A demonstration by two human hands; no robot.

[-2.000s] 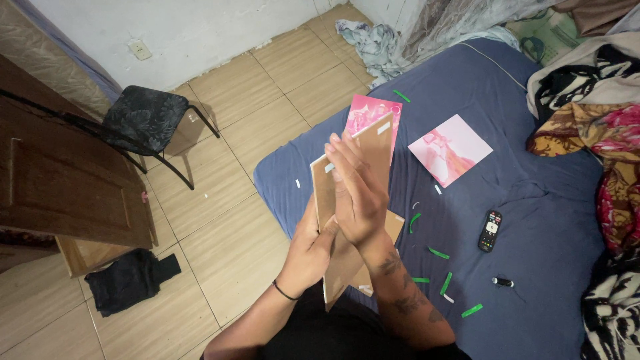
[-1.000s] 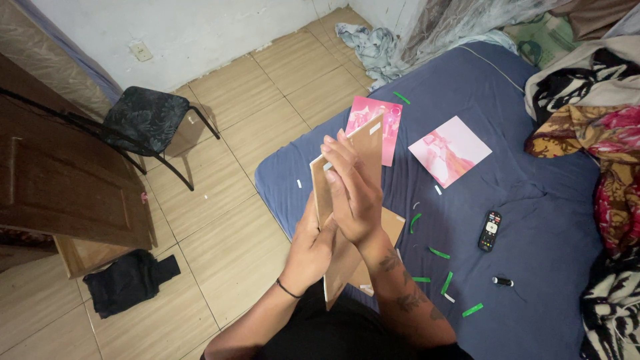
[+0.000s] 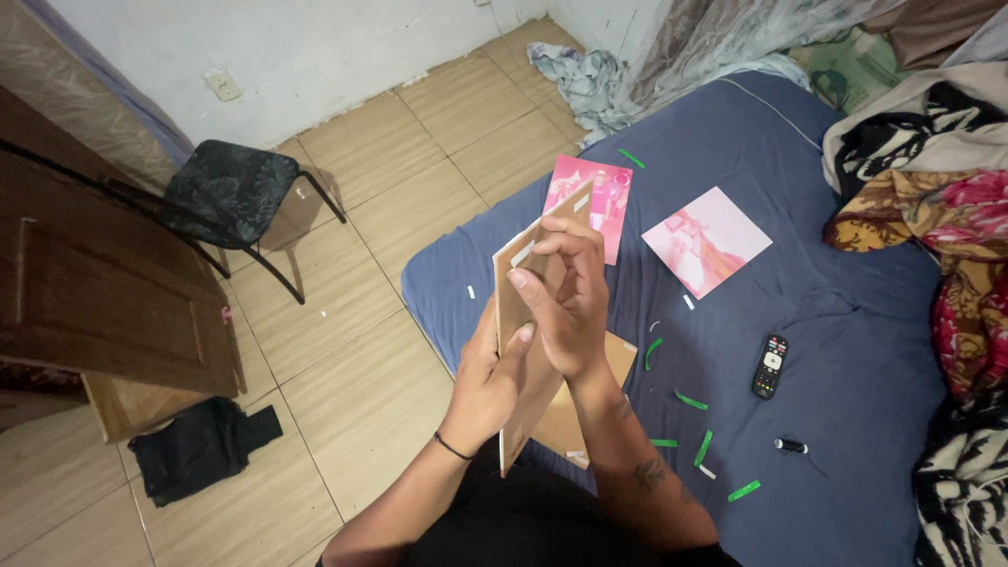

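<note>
My left hand (image 3: 492,378) grips a thin brown board (image 3: 535,350) by its side, thumb on the brown face, tilted nearly edge-on to me. Near the board's upper edge, the thumb and fingertips of my right hand (image 3: 571,295) are at a white adhesive strip (image 3: 522,254); whether they pinch it is unclear. A second white strip (image 3: 581,202) is at the board's other corner. Another brown board (image 3: 618,366) lies on the bed beneath my right forearm. Beyond my hands lie a pink printed picture (image 3: 614,185), partly behind the board, and a paler pink one (image 3: 706,242).
The blue-sheeted bed (image 3: 858,354) bears green strips (image 3: 702,447), white scraps, a black remote control (image 3: 770,366), a spool of black thread (image 3: 791,446) and rumpled blankets (image 3: 890,213). A black chair (image 3: 228,189), a wooden door (image 3: 110,283) and black cloth (image 3: 197,449) are at the left.
My right hand's fingers have moved from lying flat over the board to curling, with the thumb and fingertips at the white strip. My left hand keeps its hold on the board.
</note>
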